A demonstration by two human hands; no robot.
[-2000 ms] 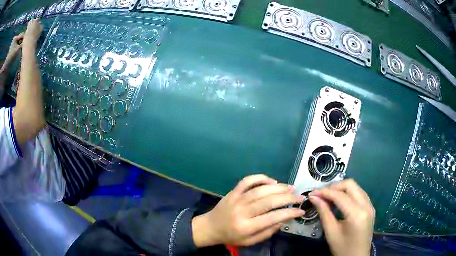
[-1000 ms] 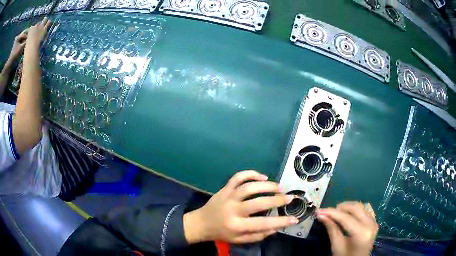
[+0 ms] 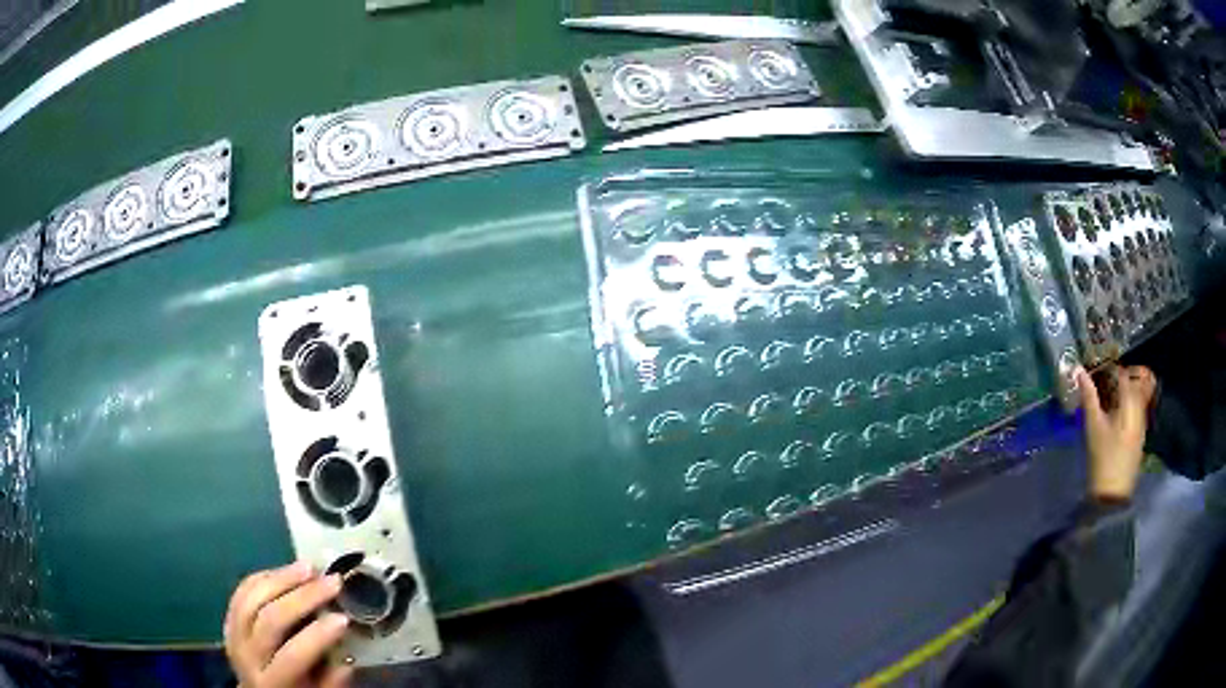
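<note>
The silver three-hole housing (image 3: 342, 481) lies face up on the green bench at the left, its long side pointing away from me. Its three round openings show dark centres. My left hand (image 3: 285, 626) has its fingertips on the housing's near left edge, beside the nearest opening. My right hand (image 3: 1116, 423) is far off at the right, at the bench's front edge. Its fingertips are at the near end of a pale narrow plate (image 3: 1050, 312) and a component tray (image 3: 1119, 269) with rows of round parts. Whether it holds anything is too small to tell.
A clear blister tray (image 3: 807, 363) covers the bench between my hands. Closed-face three-ring plates (image 3: 437, 131) line the far side, another (image 3: 699, 83) to their right. A metal frame fixture (image 3: 995, 141) stands at the far right. A dark shape is at the right edge.
The view has swung right, so the housing appears at the left. My right hand has left the nearest opening and reached far right. My left hand stays at the housing's near end.
</note>
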